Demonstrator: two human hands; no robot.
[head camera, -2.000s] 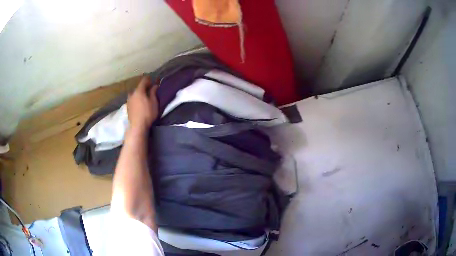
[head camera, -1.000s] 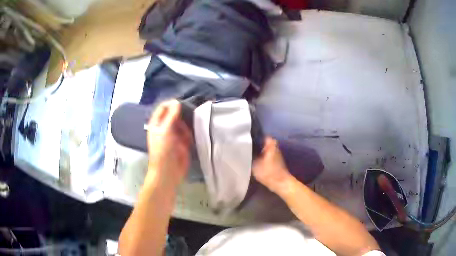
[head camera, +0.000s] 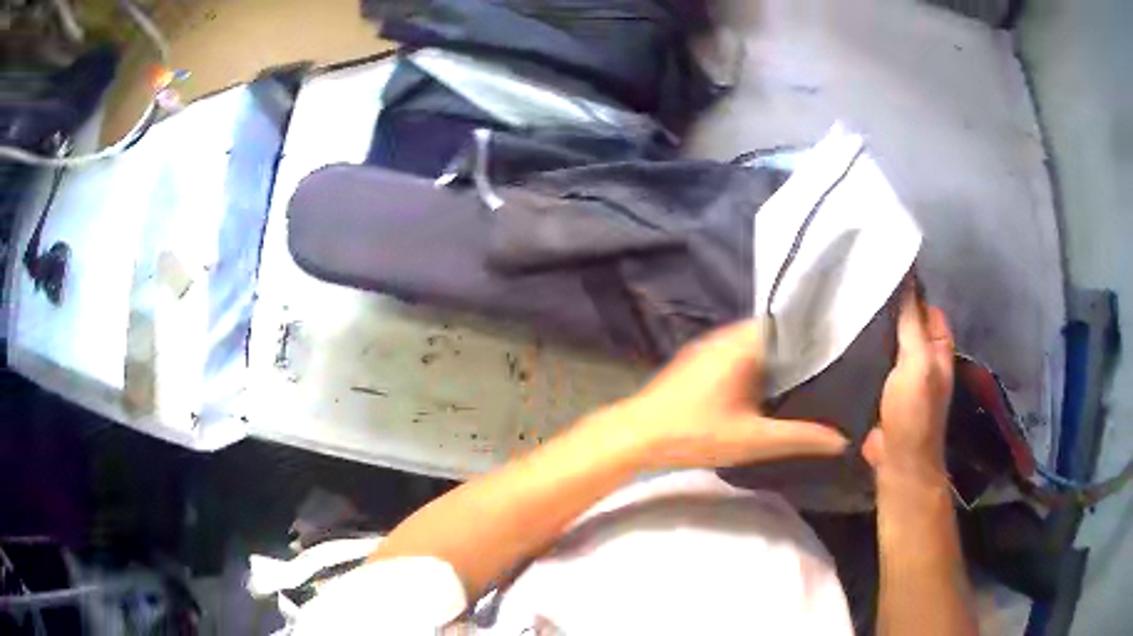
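A dark garment piece (head camera: 671, 230) lies over the padded sleeve board (head camera: 385, 230), whose rounded end shows at left. A white-grey lining (head camera: 832, 249) is folded out at the garment's right end. My left hand (head camera: 733, 404) lies at the lining's lower left edge, thumb stretched out to the right; its other fingertips are hidden at the cloth. My right hand (head camera: 913, 379) is at the right edge of the lining, fingers pointing up, with its fingertips at the cloth. A thin white strip (head camera: 485, 168) stands at the garment's left part.
A steam iron (head camera: 982, 429) stands at the table's right, partly behind my right hand, with a hose (head camera: 1087, 491) running right. A dark garment pile (head camera: 559, 56) lies at the back. The white table cover (head camera: 360, 373) has dark stains. A blue upright edge (head camera: 1078, 385) is at far right.
The garment piece now lies along the board with its pale lining further right. Both hands have moved right. Two seconds ago one hand was on the pile at the back.
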